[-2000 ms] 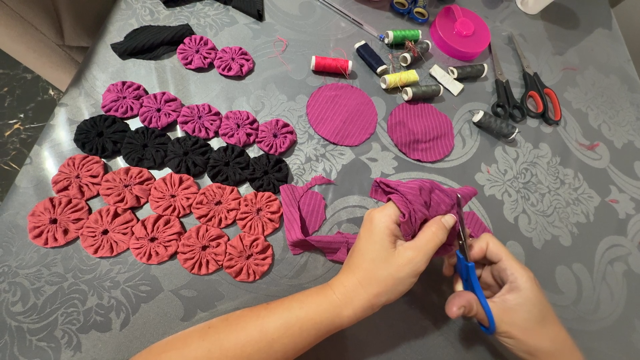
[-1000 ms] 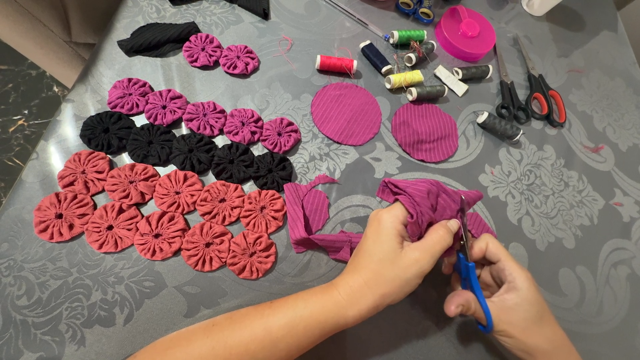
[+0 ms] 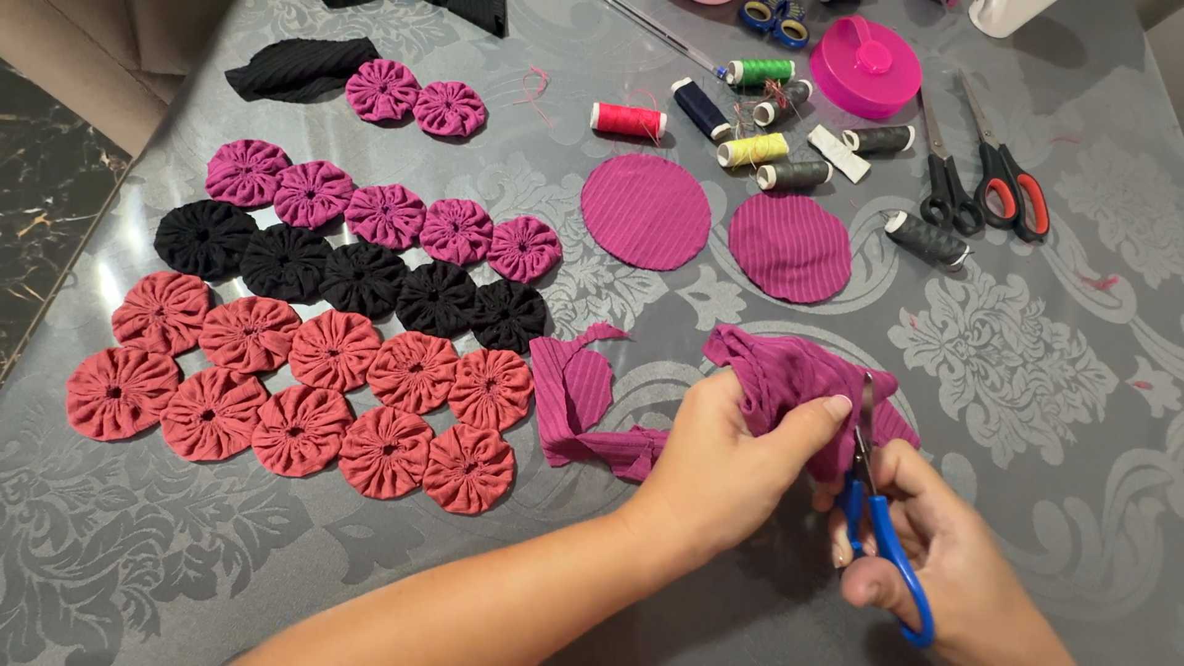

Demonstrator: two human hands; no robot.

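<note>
My left hand pinches a bunched piece of magenta striped fabric between thumb and fingers. In my right hand are blue-handled scissors, their blades against the fabric just right of my left thumb. Part of the lower blade is hidden by cloth. A cut magenta fabric scrap lies left of my left hand, partly behind it. Above the hands, a larger magenta fabric circle and a smaller one lie flat. Rows of gathered fabric yo-yos, magenta, black and coral, lie at left.
Several thread spools, among them a red one and a yellow one, lie at the top right. Near them are a pink round case, black scissors, red-and-black scissors and a pen. Black fabric lies at upper left.
</note>
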